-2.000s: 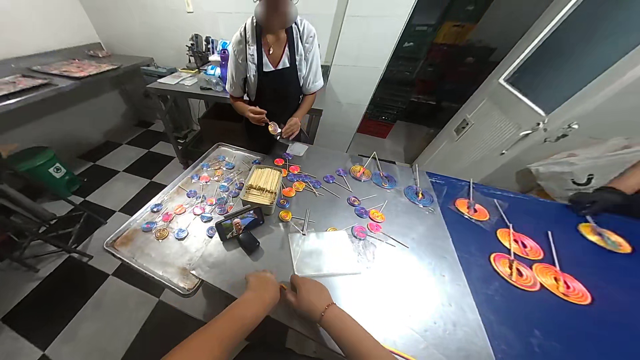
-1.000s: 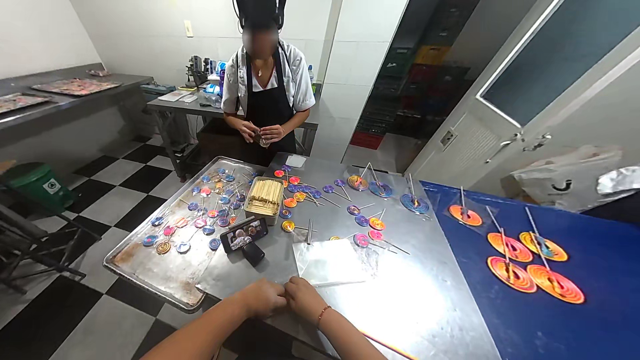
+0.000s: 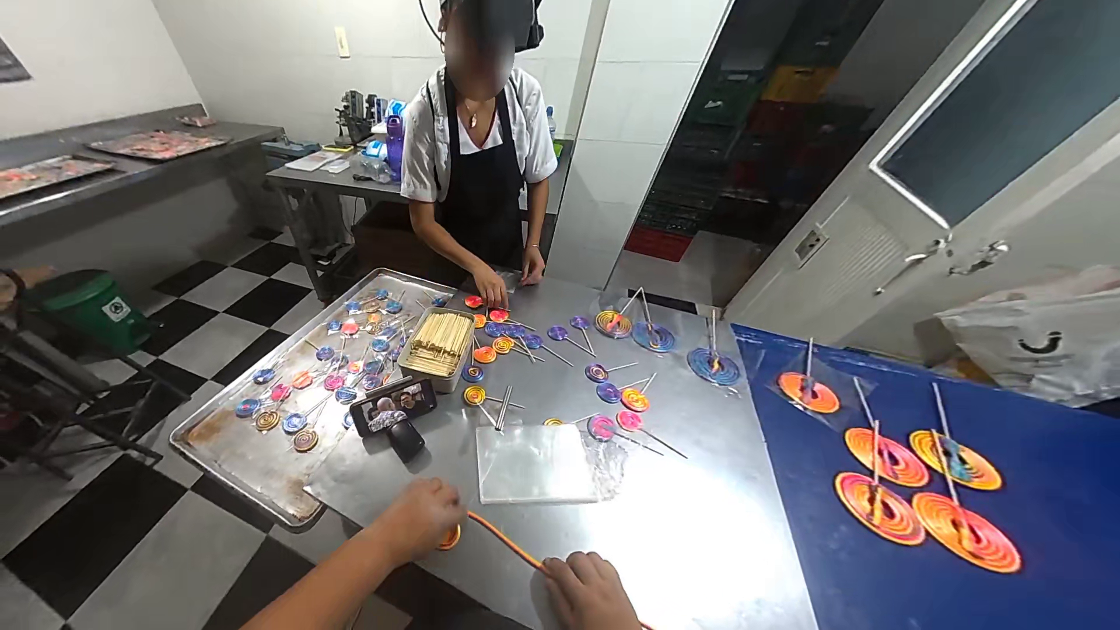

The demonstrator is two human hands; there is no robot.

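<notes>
An orange candy rope [image 3: 507, 544] lies across the near part of the steel table [image 3: 700, 525]. At its left end, a small orange and yellow coil [image 3: 450, 537] shows beneath my left hand [image 3: 422, 518], whose fingers are closed over it. The fingers of my right hand [image 3: 591, 591] rest on the rope farther right, and its tail comes out below them. Just beyond my hands lies a stack of clear plastic bags [image 3: 535, 465]. Past that are two metal rods [image 3: 503, 408] and several small spiral lollipops [image 3: 634, 400].
A tub of wooden sticks [image 3: 440, 343], a propped phone [image 3: 394, 408] and a metal tray [image 3: 210, 455] of lollipops stand left. Large spiral lollipops [image 3: 966, 534] lie on a blue surface [image 3: 1050, 446] at right. Across the table, a person [image 3: 479, 157] reaches toward lollipops.
My hands, close together earlier, are now apart, with the rope showing between them. The person opposite has lowered a hand to the lollipops on the table.
</notes>
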